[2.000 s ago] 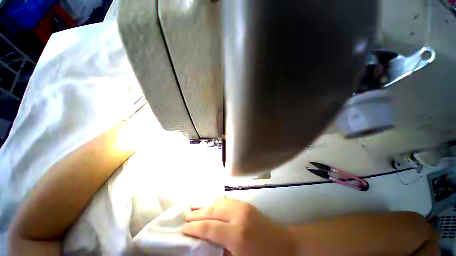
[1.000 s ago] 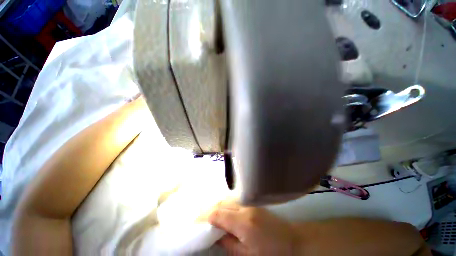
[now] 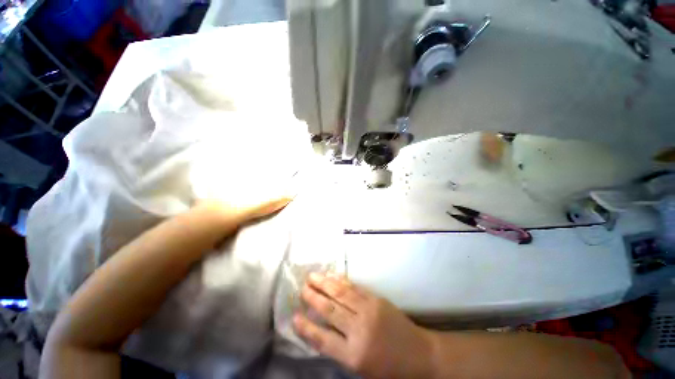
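Pale garment fabric (image 3: 170,296) lies on the left of the machine bed and hangs over the front edge in loose folds. My left hand (image 3: 248,211) reaches in from the left and rests on the fabric, left of and below the needle area; its fingers are partly washed out by the lamp. My right hand (image 3: 348,322) lies on the fabric near the table's front edge, fingers slightly spread; whether it pinches the cloth is unclear. The sewing machine head (image 3: 322,66) stands above, with the presser foot area (image 3: 326,144) in glare.
Thread snips (image 3: 499,226) with pink handles lie on the machine bed (image 3: 474,274), right of the needle. The tension dial (image 3: 438,63) is on the head. A small metal and white fitting (image 3: 588,211) is at the right. Red material (image 3: 592,333) shows below the table.
The view has shifted, so the machine head appears higher and the needle area is more exposed. My left hand, earlier hidden behind the head and in glare, now shows. My right hand's fingers are more spread.
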